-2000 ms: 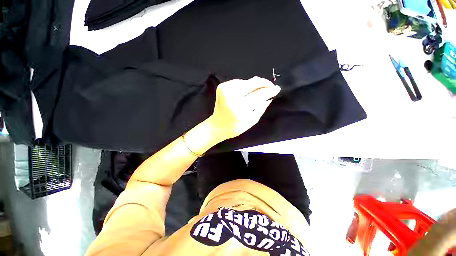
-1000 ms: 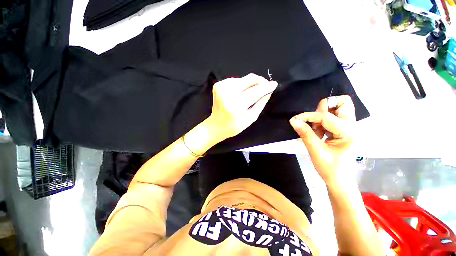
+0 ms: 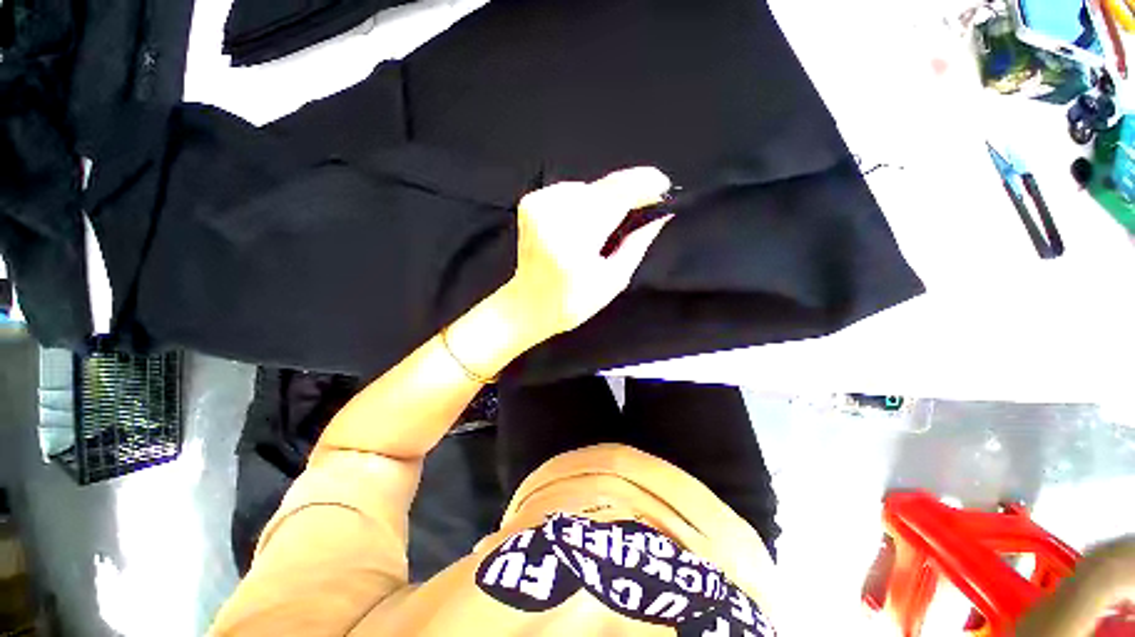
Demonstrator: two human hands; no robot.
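Observation:
A large black garment point(image 3: 597, 87) lies spread over the white table, with a fold running across it towards its right edge. My left hand point(image 3: 575, 243) rests on its middle and pinches the cloth between thumb and fingers. A tiny pale thread or needle glint shows at the fingertips; which it is, I cannot tell. A hair-thin thread tail point(image 3: 886, 167) lies at the cloth's right edge. My right hand is out of the picture; only a blurred tan shape, likely part of my right arm, shows in the lower right corner.
Blue and black snips point(image 3: 1028, 205) lie right of the cloth. Small supplies point(image 3: 1027, 56) clutter the upper right corner. Folded black cloth point(image 3: 293, 27) lies at the far edge. Below the table are a black basket point(image 3: 128, 417) and a red plastic stool point(image 3: 965, 554).
My right hand came into view over the garment's lower right, then left the picture. My left hand stays on the cloth, its thumb and fingers now a little farther apart.

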